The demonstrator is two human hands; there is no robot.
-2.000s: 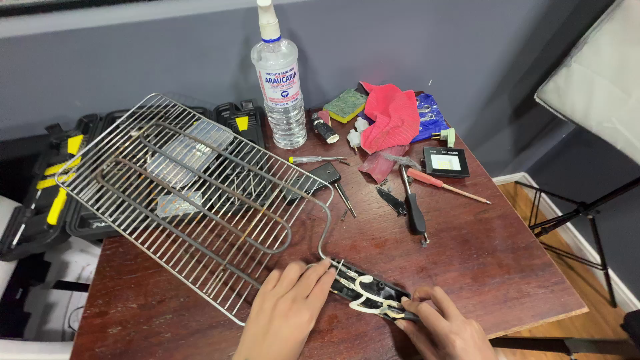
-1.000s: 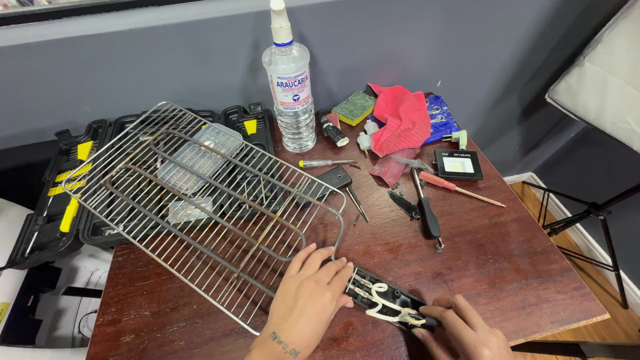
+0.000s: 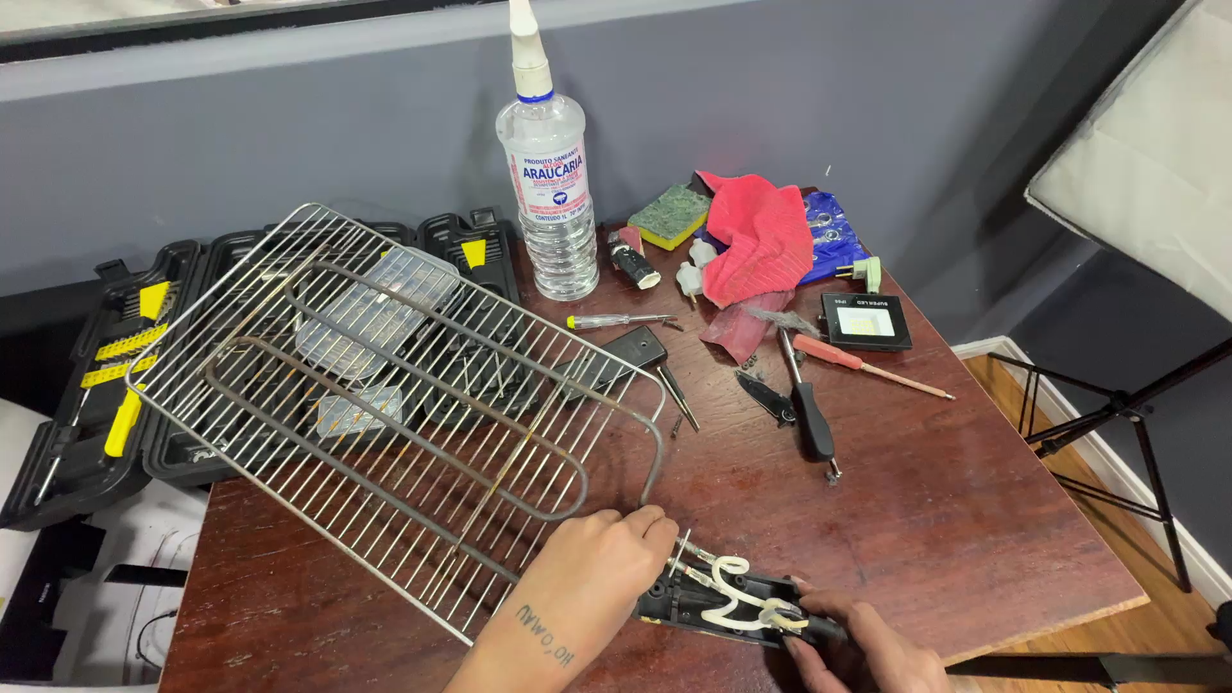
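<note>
An electric grill's wire rack (image 3: 385, 423) with a bent tubular heating element (image 3: 433, 371) lies slanted across the table's left side. At its lower right corner is an opened black plastic handle housing (image 3: 674, 599), white insulated wires (image 3: 727, 587) looping inside it. My left hand (image 3: 587, 577) grips the element's end where it meets the housing; its fingertips are partly hidden. My right hand (image 3: 857, 645) holds the housing's right end between thumb and fingers, near the cable exit. A black plastic cover piece (image 3: 635, 356) lies beyond the rack's right edge.
Open black tool cases (image 3: 183, 452) sit under the rack. Behind stand a spray bottle (image 3: 558, 231), a sponge (image 3: 671, 217) and a red cloth (image 3: 760, 241). Rightward lie a black-handled tool (image 3: 813, 419), a red screwdriver (image 3: 830, 353), a small LED floodlight (image 3: 866, 322) and a knife (image 3: 767, 397).
My left hand has shifted from the housing's left end onto the element's end beside it. My right hand remains at the housing's right end.
</note>
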